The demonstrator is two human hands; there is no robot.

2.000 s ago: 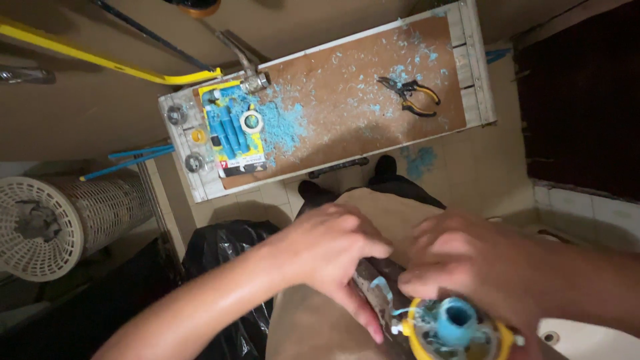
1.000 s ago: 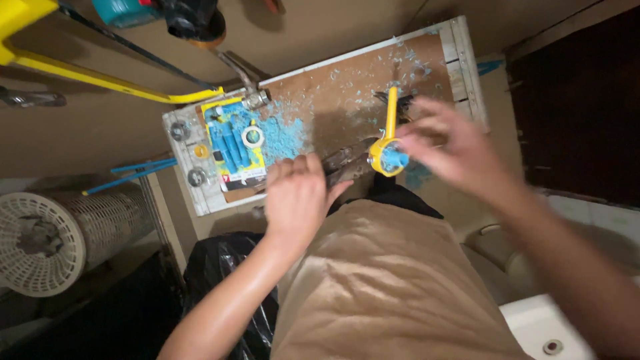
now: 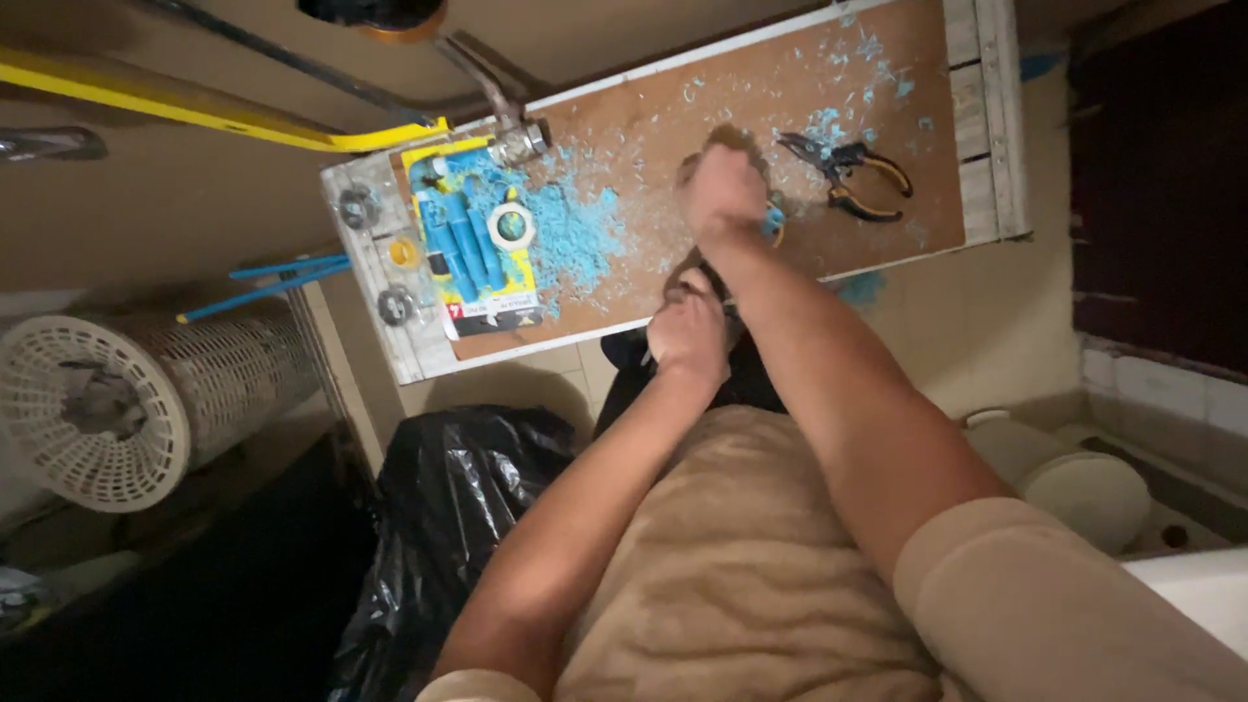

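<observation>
My left hand (image 3: 689, 331) is closed around a dark, elongated tool (image 3: 717, 278) at the near edge of a brown board (image 3: 653, 146). Farther forward, my right hand (image 3: 726, 190) is bent down over the middle of the board, its fingers blurred and partly hidden. A yellow and blue piece (image 3: 774, 222) shows just beside its wrist; whether the hand grips it cannot be seen. To the right lie pliers (image 3: 846, 175) with black and orange handles, jaws toward the upper left. Blue shavings (image 3: 575, 234) are scattered across the board.
Blue pipe pieces (image 3: 458, 239) and a white ring (image 3: 511, 226) lie on yellow packaging at the board's left, beside a metal valve (image 3: 519, 142). A yellow hacksaw frame (image 3: 234, 122) is at upper left. Below are a black plastic bag (image 3: 468, 487) and a white basket (image 3: 97, 409).
Both hands were close to my body two seconds ago and are now farther forward, at the board. The yellow ring tool, plain in the earlier frames, is now mostly hidden by my right arm.
</observation>
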